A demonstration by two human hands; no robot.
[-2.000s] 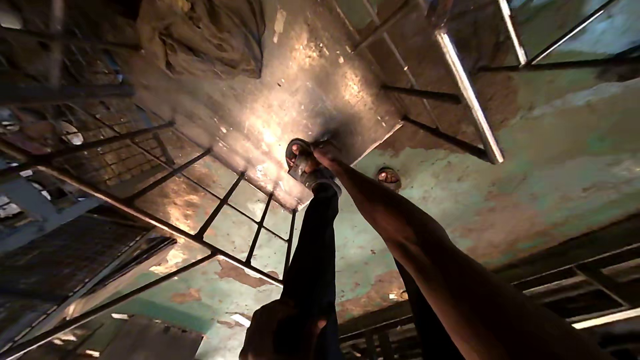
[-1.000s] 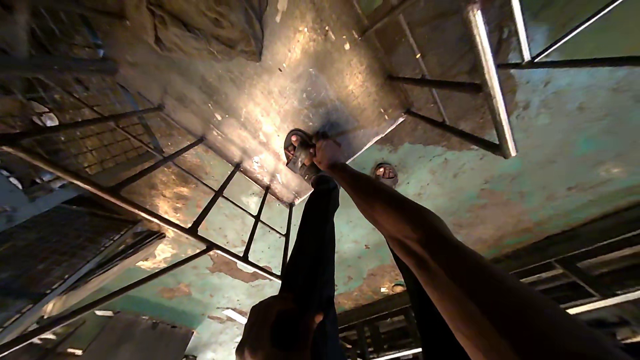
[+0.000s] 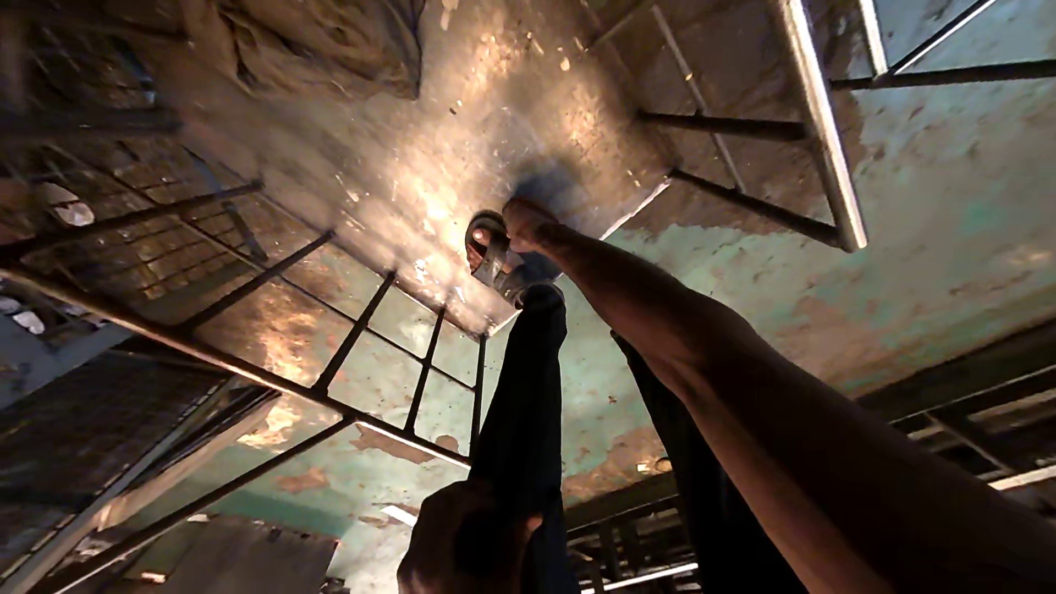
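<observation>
My right hand (image 3: 528, 224) is at the centre of the head view, bent down against a dark strapped sandal (image 3: 492, 262) on a foot. The toes show at the sandal's front, and the hand's fingertips are partly hidden. The foot is on a worn, shiny metal platform (image 3: 429, 157), near its corner. A dark trouser leg (image 3: 532, 371) runs down from that foot. In deep shadow at the bottom, my left hand (image 3: 450, 532) is beside or on this leg; its fingers are hard to make out. A second dark trouser leg (image 3: 689, 462) shows behind my right forearm.
Metal railings (image 3: 247, 369) border the platform at left, with a bright metal post (image 3: 825, 132) and bars at right. A crumpled brown cloth (image 3: 330, 49) lies at the top. Below spreads a floor with peeling green paint (image 3: 907, 272); dark metal framing (image 3: 973, 437) stands lower right.
My right hand has moved slightly up along the sandal, and the forearm has swung a little rightward. A second sandaled foot, seen earlier right of the forearm, is out of sight now.
</observation>
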